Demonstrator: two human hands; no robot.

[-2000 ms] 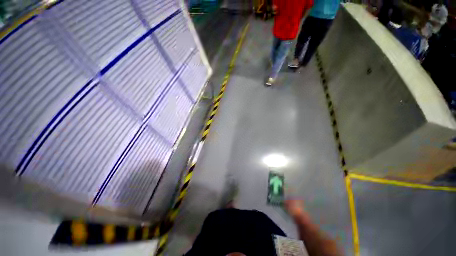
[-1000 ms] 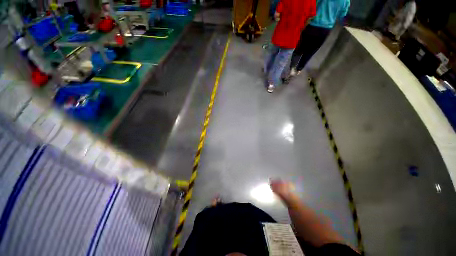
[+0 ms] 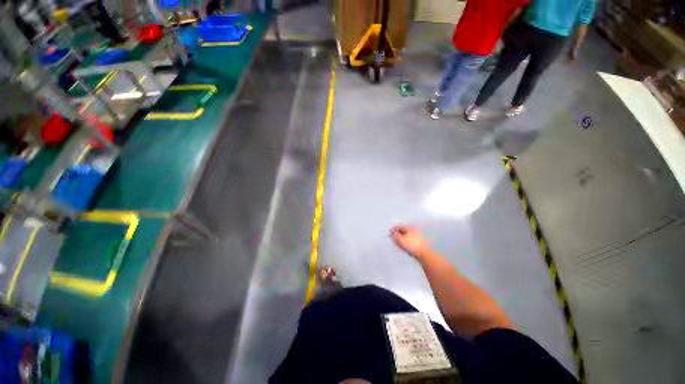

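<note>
My right hand (image 3: 409,240) is bare and hangs ahead of my body over the grey floor, at the centre. It is small and blurred, its fingers look loosely bent and slightly apart, and nothing shows in it. My left hand is not in view. An ID badge (image 3: 414,343) hangs on my dark shirt at the bottom. Nearest at the left is a green-topped bench (image 3: 161,176) with yellow-taped outlines and a blue bin (image 3: 41,356) at its near end.
Two people (image 3: 481,26) walk ahead, right of centre. A yellow pallet truck (image 3: 368,49) stands by a large brown carton (image 3: 375,19) at the top. A yellow floor line (image 3: 323,172) runs left, a black-striped one (image 3: 542,255) right. A pale-topped grey partition (image 3: 646,112) stands far right.
The white ribbed panel at the left has left view, and more of the green bench shows. The pallet truck looks nearer. The two people have shifted right. My right hand is higher in view.
</note>
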